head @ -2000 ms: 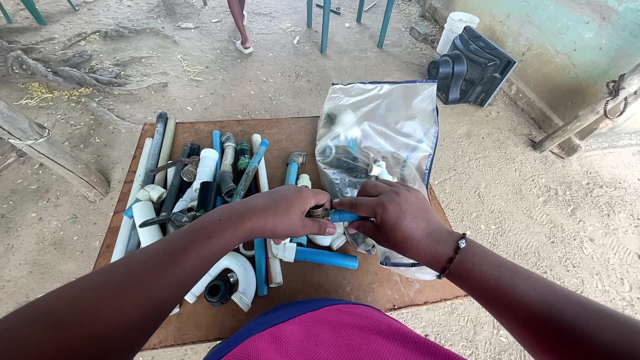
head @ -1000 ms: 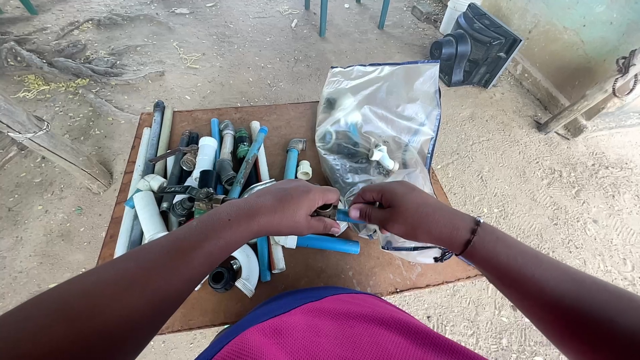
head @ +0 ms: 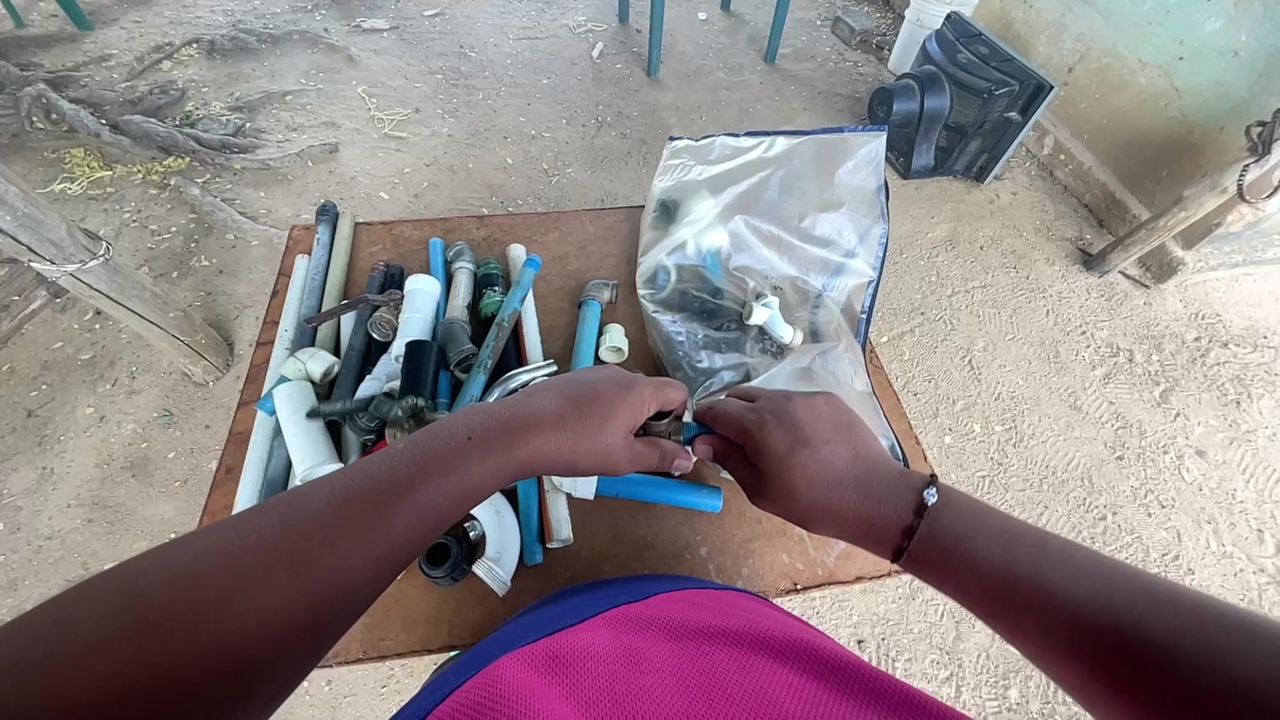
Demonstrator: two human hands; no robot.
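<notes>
My left hand (head: 610, 420) grips a brownish metal pipe fitting (head: 660, 426) near the middle of the table. Close against it, my right hand (head: 800, 450) pinches a blue threaded plastic pipe piece (head: 692, 432) whose end meets the fitting; most of that piece is hidden by my fingers. Beyond my right hand lies a clear plastic bag (head: 770, 210) with pipe fittings inside and a white plastic fitting (head: 773, 320) at its middle. Behind my left hand are a blue pipe with a grey elbow (head: 588, 330) and a small white coupling (head: 613, 343). Below my hands lies a blue pipe (head: 660, 491).
Many pipes, fittings and a white elbow (head: 310, 365) crowd the left of the brown wooden table (head: 800, 552). A curved white pipe (head: 497, 540) and a black fitting (head: 447, 558) lie near its front edge. Wooden posts (head: 110, 275) and an old monitor casing (head: 960, 100) stand beyond.
The blue piece shows less between my hands than two seconds ago, and my fingers have shifted around it. The person's leg seen in the background has left the view.
</notes>
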